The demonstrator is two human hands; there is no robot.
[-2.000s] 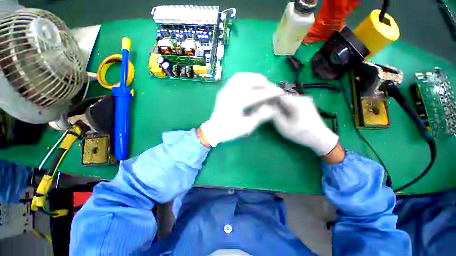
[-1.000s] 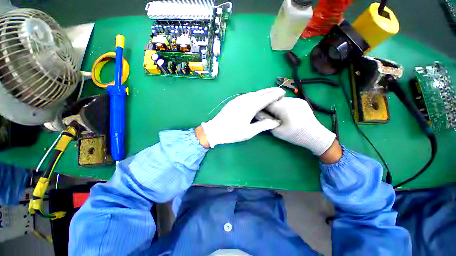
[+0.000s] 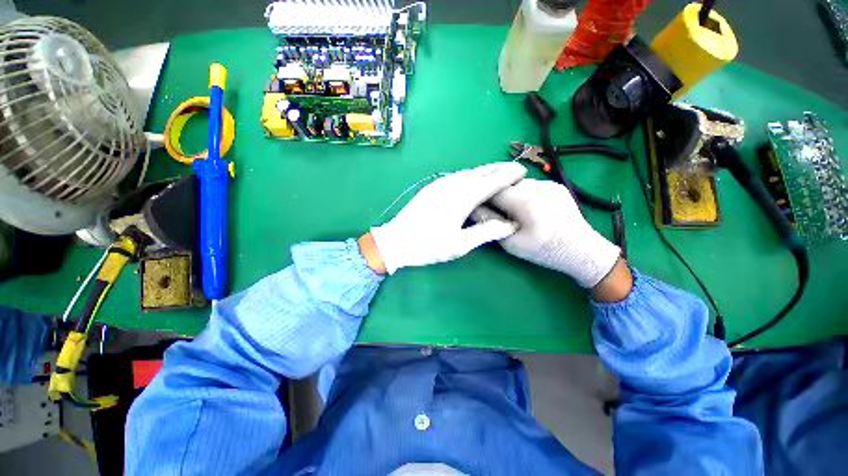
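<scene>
My left hand (image 3: 444, 219) and my right hand (image 3: 552, 227), both in white gloves, rest together over the green mat (image 3: 316, 200). Their fingers overlap. Something dark shows between them, too hidden to name. A thin solder wire (image 3: 402, 196) curves out behind my left hand and lies over the mat. The side cutters (image 3: 583, 149) lie open just beyond my right hand, with their jaws pointing left. Slim dark tweezers (image 3: 619, 226) lie right of my right hand.
The heatsink board (image 3: 337, 84) is at the back. A whitish bottle (image 3: 532, 51) and right iron stand (image 3: 690, 197) are beyond the cutters. Another board (image 3: 811, 177) is far right. At left are the blue solder sucker (image 3: 214, 218), yellow ring (image 3: 174, 135), left sponge (image 3: 167, 282) and fan (image 3: 70, 116).
Two seconds ago my hands were blurred and slightly higher, with a dark slim thing between them; they then closed together. Since one second ago they stay still, while the view shifts slightly.
</scene>
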